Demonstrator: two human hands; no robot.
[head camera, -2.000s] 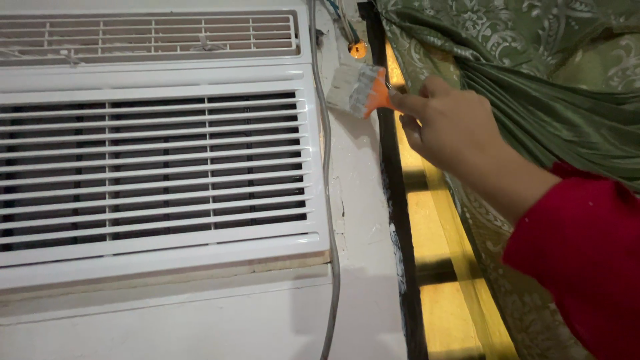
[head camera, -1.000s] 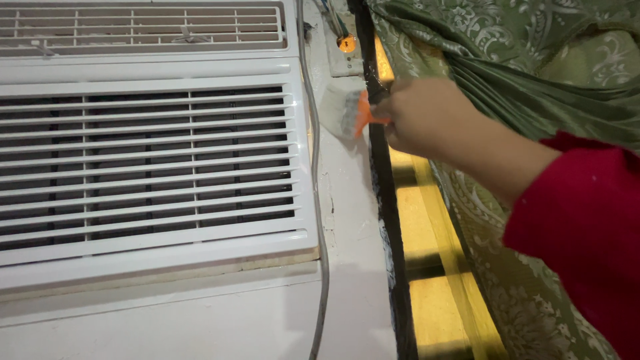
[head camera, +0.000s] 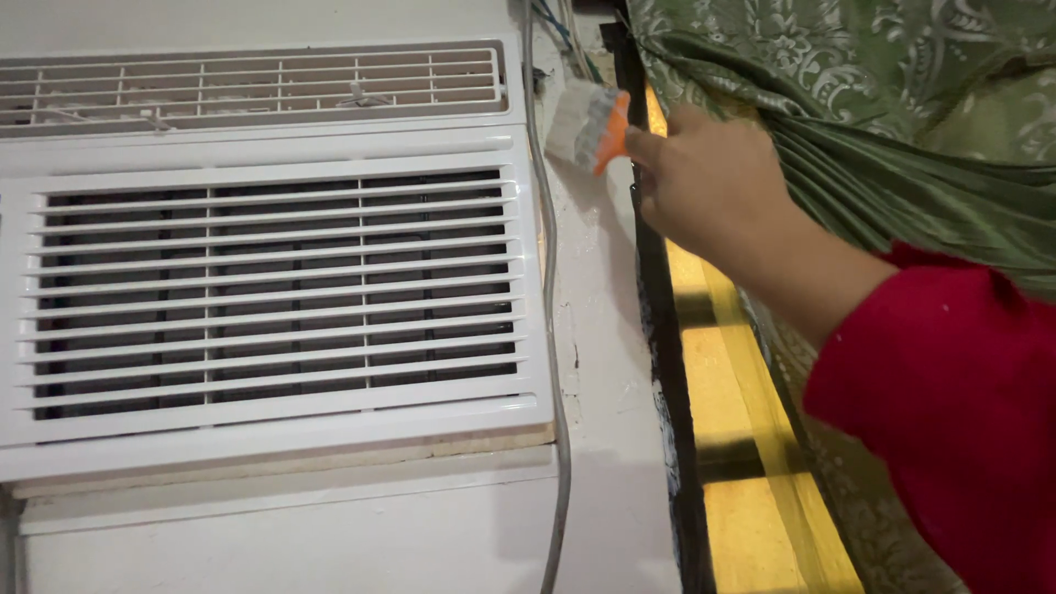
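My right hand (head camera: 718, 181), in a red sleeve, reaches in from the right and is closed around the orange handle of a flat paintbrush (head camera: 590, 128). The brush points left, its pale bristles at the white wall strip (head camera: 598, 297) between the grey cable and the dark window edge. Whether the bristle tips touch the wall cannot be told, as the brush is slightly blurred. Left of the strip is a white window air conditioner (head camera: 280, 289) with louvred grilles. My left hand is out of view.
A grey cable (head camera: 551, 272) hangs down beside the air conditioner. Several thin wires (head camera: 569, 37) come down near the top of the strip. A dark frame edge (head camera: 656, 330) borders the yellow-lit window (head camera: 726, 379). A green patterned curtain (head camera: 891, 124) hangs gathered behind my right arm.
The brush has moved up along the wall strip since one second ago, still in my right hand. It now covers the area of the orange-lit spot that showed near the wires.
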